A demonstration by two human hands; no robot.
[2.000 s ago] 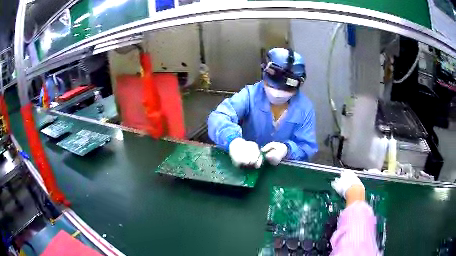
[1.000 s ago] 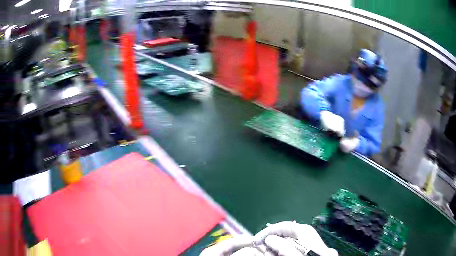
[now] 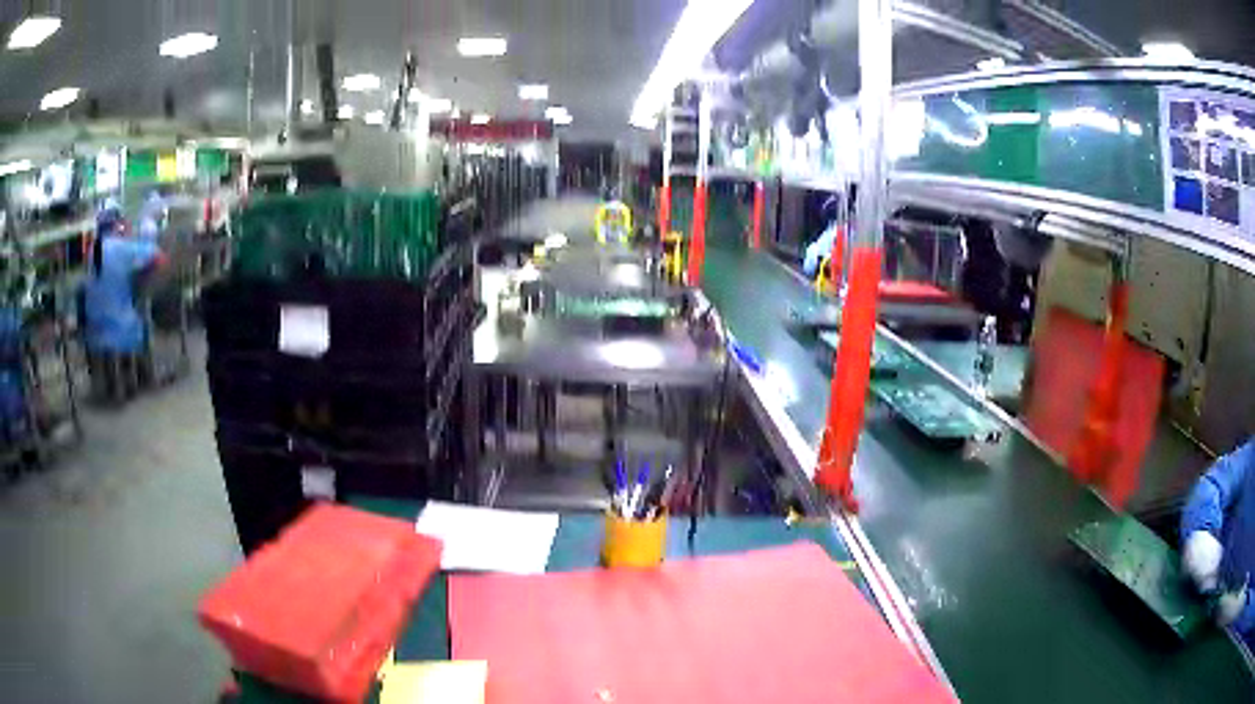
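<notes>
Neither of my hands is in view. Nearest in front of me a flat red-pink foam sheet (image 3: 688, 626) lies on the green-topped bench. A thick pile of red foam sheets (image 3: 324, 591) stands at the bench's left. A yellow-orange pen holder (image 3: 635, 538) with pens stands behind the flat sheet, and a white paper sheet (image 3: 489, 536) lies to its left. A yellow item (image 3: 434, 682) lies at the near edge, cut off by the frame. A green circuit board (image 3: 1137, 572) is on the belt at right, by the gloved hands (image 3: 1203, 557) of a person opposite.
The green conveyor belt (image 3: 963, 550) runs along the right, with more boards (image 3: 936, 409) farther up. Red-wrapped posts (image 3: 851, 371) stand at its edge. Black crates (image 3: 330, 371) with green boards on top are stacked left. A metal table (image 3: 592, 354) stands behind. A person in blue (image 3: 117, 296) is far left.
The view has swung left, bringing the crates and bench into sight. My gloved hands, together low in the frame a second ago, are out of view, as is the board with black cylinders.
</notes>
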